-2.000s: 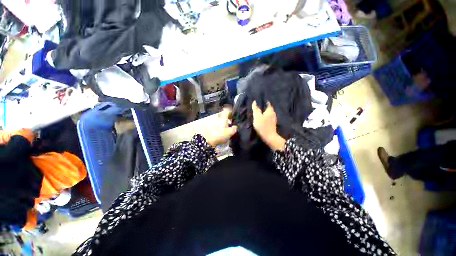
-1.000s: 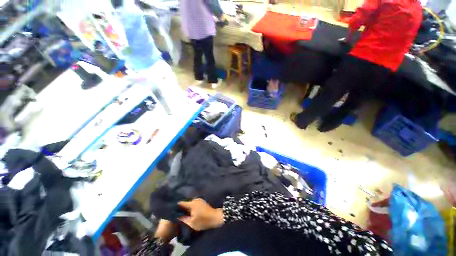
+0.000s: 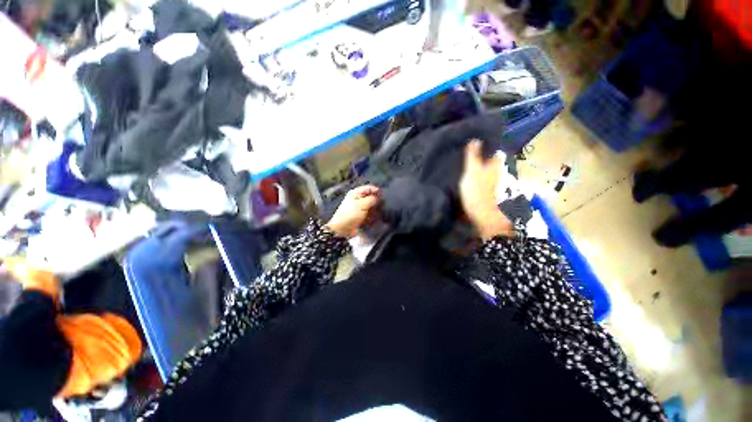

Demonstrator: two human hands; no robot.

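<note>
A dark grey garment piece [image 3: 416, 198] lies bunched over my lap, between my two hands. My left hand [image 3: 356, 210] grips its left side with the fingers closed on the cloth. My right hand [image 3: 481, 188] holds its right side, fingers pointing up along the cloth. The lower part of the cloth runs down against my dark clothing. A little white cloth shows under my left hand and right of my right hand. The image is somewhat blurred.
A white table with a blue edge [image 3: 375, 121] crosses ahead, bearing a dark garment heap [image 3: 157, 107] and a small round roll [image 3: 351, 61]. Blue crates stand at left [image 3: 152, 305] and right [image 3: 572, 262]. Another person's orange-and-black clothing [image 3: 97, 350] is at far left; someone's dark legs are at right.
The view has swung back left and down from the aisle to the table and lap. My hands, close together a second ago, are now apart, with the grey cloth spread between them.
</note>
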